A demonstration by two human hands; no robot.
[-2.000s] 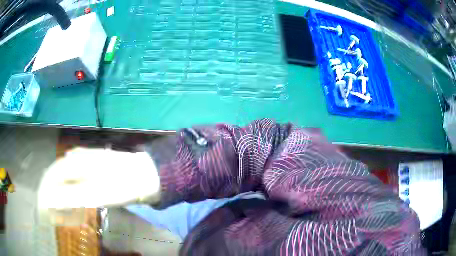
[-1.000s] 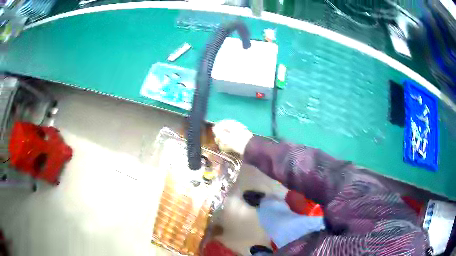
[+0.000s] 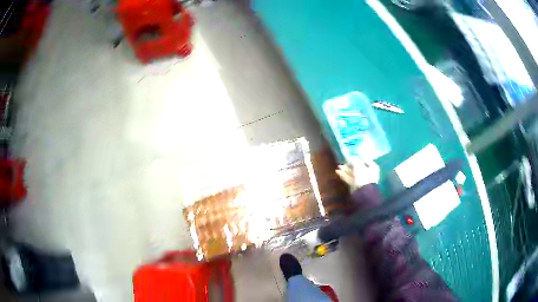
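A clear shallow container [image 3: 377, 140] with small teal pieces inside lies on the green bench [image 3: 307, 41], near its edge. My left hand [image 3: 361, 174], in an off-white glove with a purple patterned sleeve, is at the container's near end. The hand is blurred, and whether its fingers grip the rim cannot be told. My right hand is not in view.
A black hose [image 3: 389, 203] crosses above my forearm and a white control box [image 3: 438, 206]. A thin white item [image 3: 388, 107] lies beyond the container. A shiny brown carton [image 3: 221, 221] stands beside the bench. Red stools [image 3: 171, 286] stand on the floor [image 3: 106, 118].
The view has turned left, and the blue tray has left it. My left hand has moved from beside the carton to the clear container on the bench.
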